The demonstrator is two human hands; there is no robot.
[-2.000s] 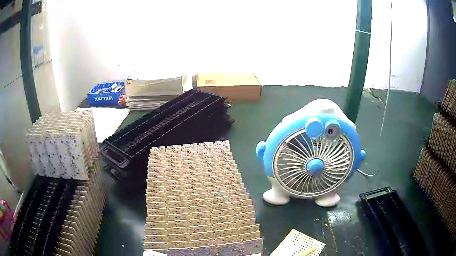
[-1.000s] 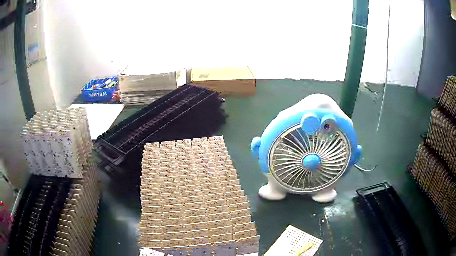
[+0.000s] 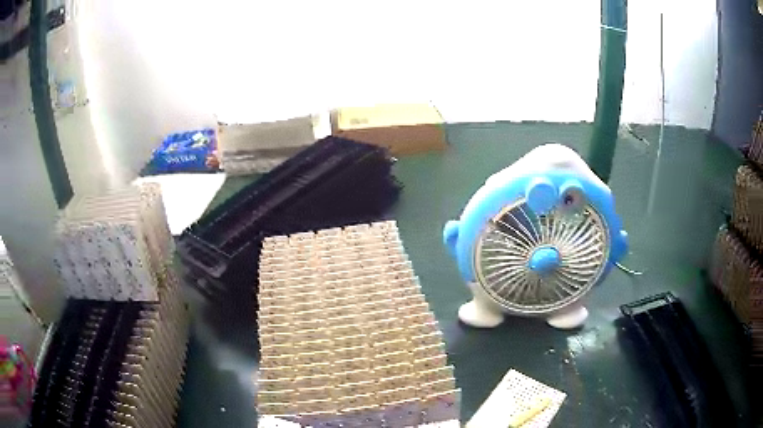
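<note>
Neither of my hands is in the picture. A stack of PCB panels (image 3: 347, 322) with tan stepped edges lies flat in the middle of the bench; its near end is cut off by the bottom edge, where a paler panel surface (image 3: 376, 415) shows. To its right, a small pale dotted card (image 3: 514, 401) lies at the bottom edge with a thin yellow strip (image 3: 532, 413) on it. At the left, a loaded black rack (image 3: 88, 359) holds panels on edge, with a block of white panels (image 3: 104, 251) above its far end.
A blue and white fan (image 3: 544, 242) stands right of the stack. Black empty racks (image 3: 293, 188) lie behind the stack; another rack (image 3: 673, 355) lies right of the fan. Loaded racks (image 3: 740, 267) are tiered at the right edge. A blue box (image 3: 186, 153) and cardboard box (image 3: 391, 128) are at back.
The whole view has shifted slightly, so the things appear a little further right and higher than one second ago. No object has visibly moved on the bench.
</note>
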